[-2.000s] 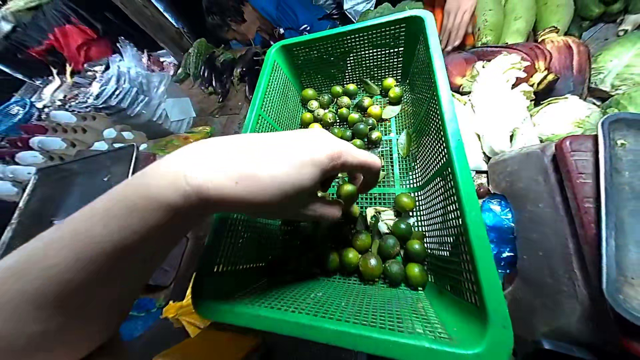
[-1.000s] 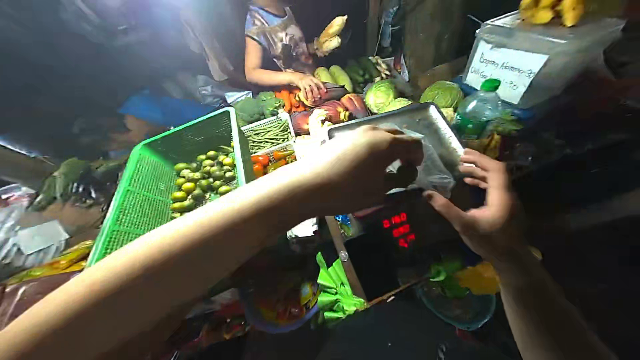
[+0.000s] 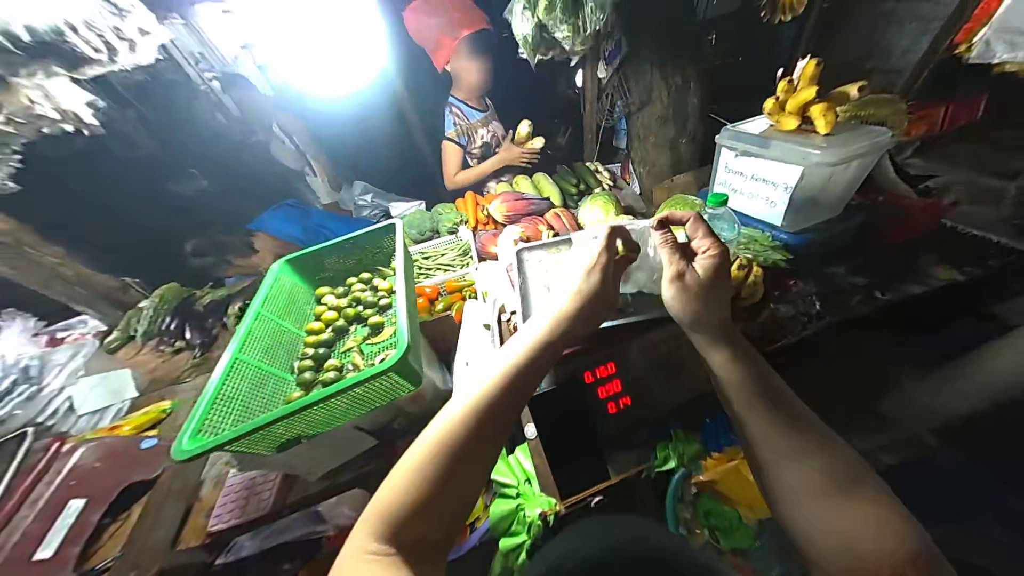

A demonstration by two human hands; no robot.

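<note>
My left hand is raised over the metal pan of a digital scale, its fingers closed on a small green citrus fruit. Just right of it, my right hand pinches the edge of a clear plastic bag, which hangs between the two hands. Whether my left fingers also touch the bag cannot be told. Red digits glow on the scale's display below the pan. Left of my arms, a green plastic basket holds many small green citrus fruits.
A person stands across the stall holding pale vegetables; another person is at the left behind the basket. Banana blossoms, green beans and peppers lie beyond the scale. Bananas top a plastic box at the right.
My left hand was in the basket among the citrus fruits, then moved right to the bag over the scale. My right hand came into view with the bag. The view has swung right and up.
</note>
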